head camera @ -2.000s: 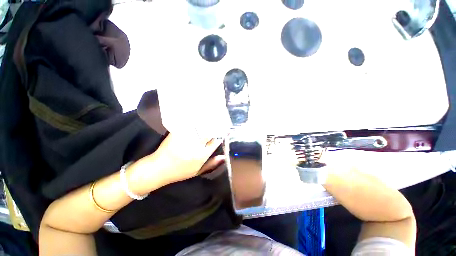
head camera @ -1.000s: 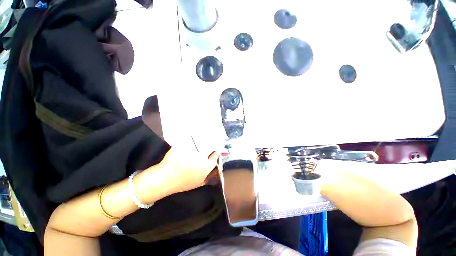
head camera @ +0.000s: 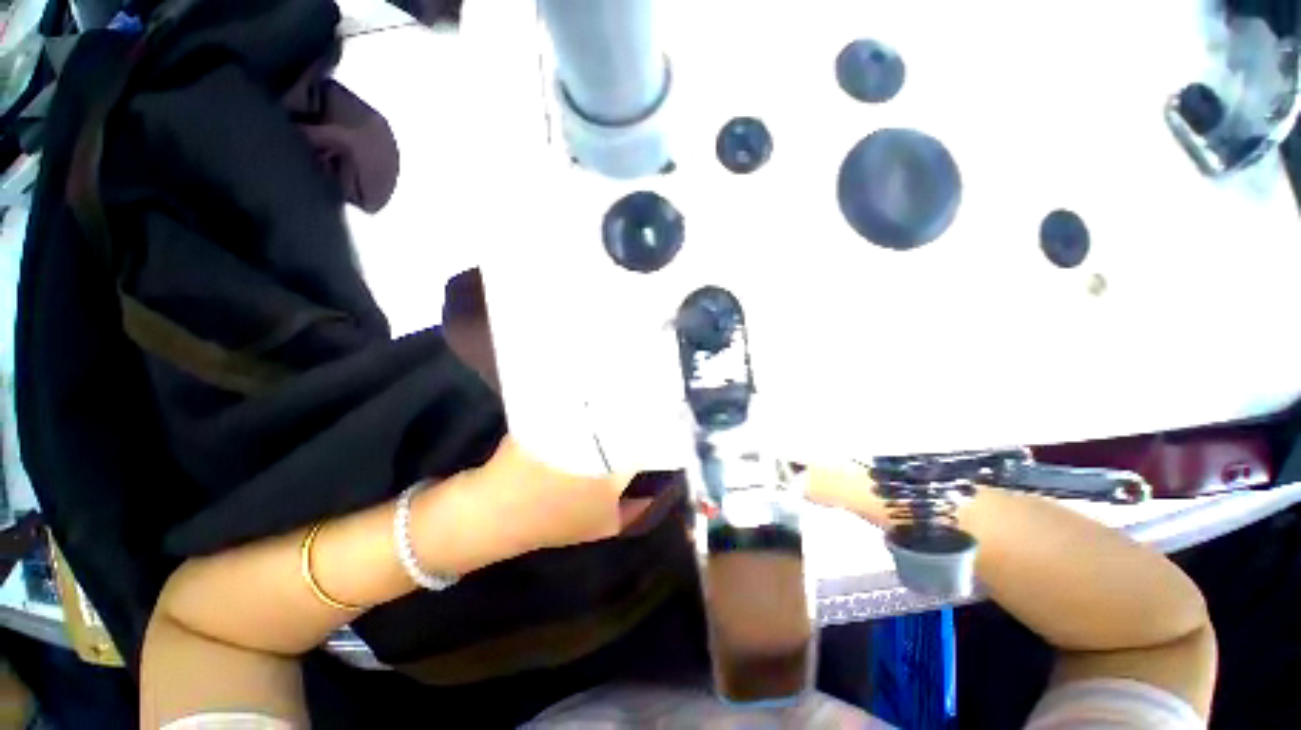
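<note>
Black cloth [head camera: 271, 285] is heaped left of the white machine head [head camera: 771, 228], with olive-brown bands [head camera: 200, 347] on it. My left hand [head camera: 564, 499] lies on the cloth beside the head; its fingertips are hidden behind the head and the metal guard [head camera: 756, 613], so its grip cannot be told. A dark brown-grey piece of cloth [head camera: 649, 499] shows by its fingers. My right hand [head camera: 849, 489] is mostly hidden behind the tension spring and knob [head camera: 930, 549]; only part of it shows. Needle and presser foot are hidden.
A dark red panel [head camera: 1213, 478] sits under the head at the right. The table's front edge [head camera: 856, 602] carries a scale. A blue shiny thing [head camera: 913, 663] is below it. A tan sheet edge [head camera: 83, 599] shows at far left.
The view has shifted, so the head sits lower in the picture. More of my right hand shows left of the tension knob. The cloth keeps nearly the same shape.
</note>
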